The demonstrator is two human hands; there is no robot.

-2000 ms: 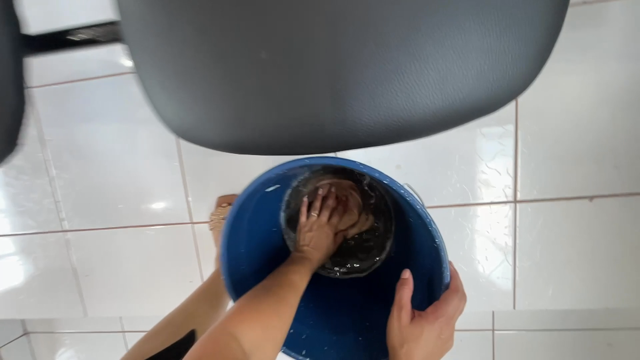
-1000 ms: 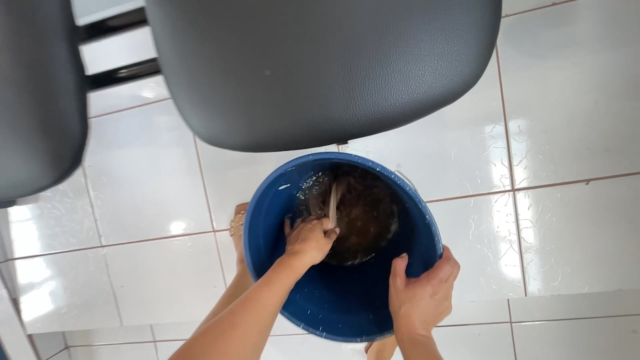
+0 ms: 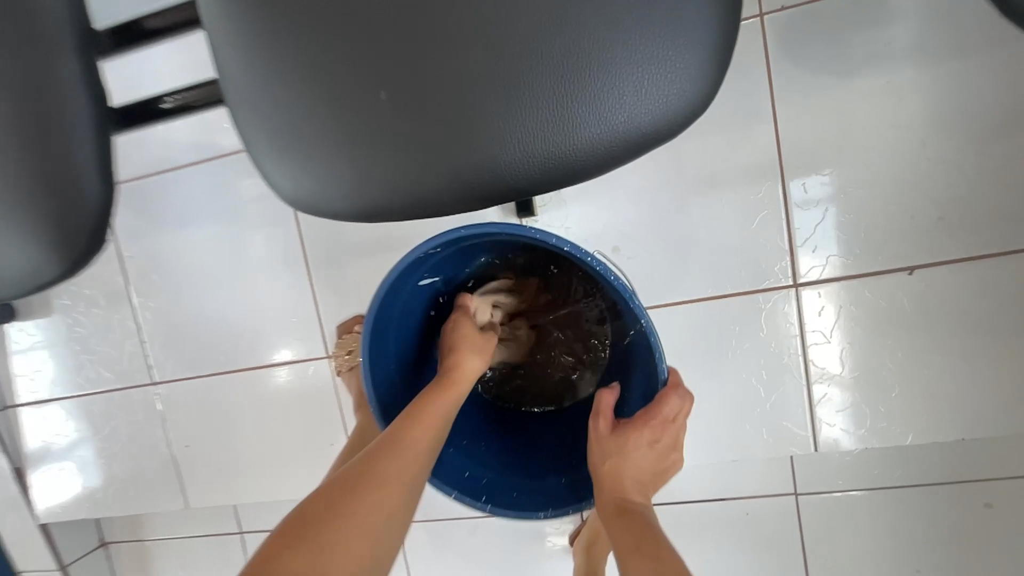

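Observation:
A round blue plastic bucket stands on the floor between my feet, with dark, murky water in its bottom. Inside it, my left hand grips a wet, light-coloured cloth, partly under the water. My right hand clasps the bucket's rim at the lower right, thumb inside and fingers outside. A thin metal bail handle rests against the bucket's upper right side.
A black padded seat overhangs the floor just beyond the bucket, joined by black bars to another seat at left. White floor tiles bear wet streaks. My sandalled foot is left of the bucket.
The cloth, mostly under my spread left hand two seconds ago, is now bunched in its grip at the left of the water. My right hand has stayed on the rim.

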